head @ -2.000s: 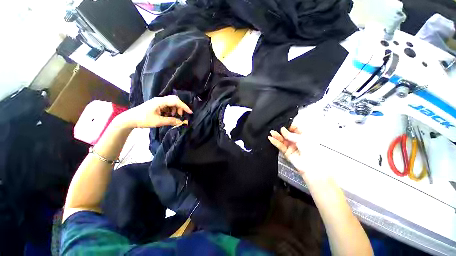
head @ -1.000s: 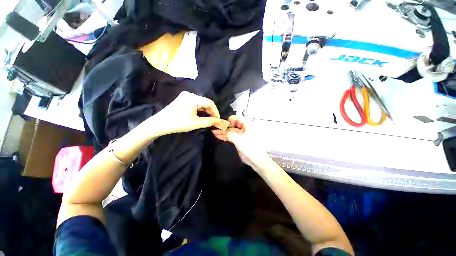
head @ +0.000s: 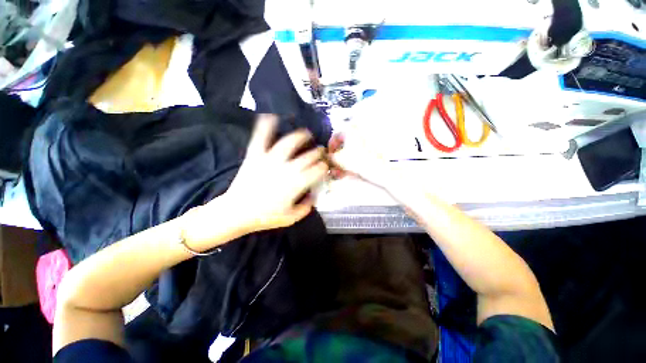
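Note:
The bulky black garment (head: pixel 177 152) is heaped over the table's left part and hangs down over the lap. My left hand (head: pixel 283 177) is blurred over the garment's right side, below the needle area (head: pixel 333 96); its fingers look spread and the fingertips are unclear. My right hand (head: pixel 341 164) is just right of it at the table's front part, partly hidden behind my left hand. A small brownish bit shows between the hands, too blurred to tell what holds it. The white sewing machine (head: pixel 439 57) with a blue stripe stands behind.
Scissors with red and orange-yellow loops (head: pixel 443 131) lie right of the needle, with thin silver points beside them. A black phone or box (head: pixel 610 159) is at the right. The ruler-marked edge (head: pixel 382 218) runs along the front. A yellow-brown sheet (head: pixel 134 74) and pink stool (head: pixel 51 280) are at left.
The view has swung right, so machine and scissors sit further left. My hands, apart at first, came together over a small tan piece; my left hand now overlaps my right, fingers more spread.

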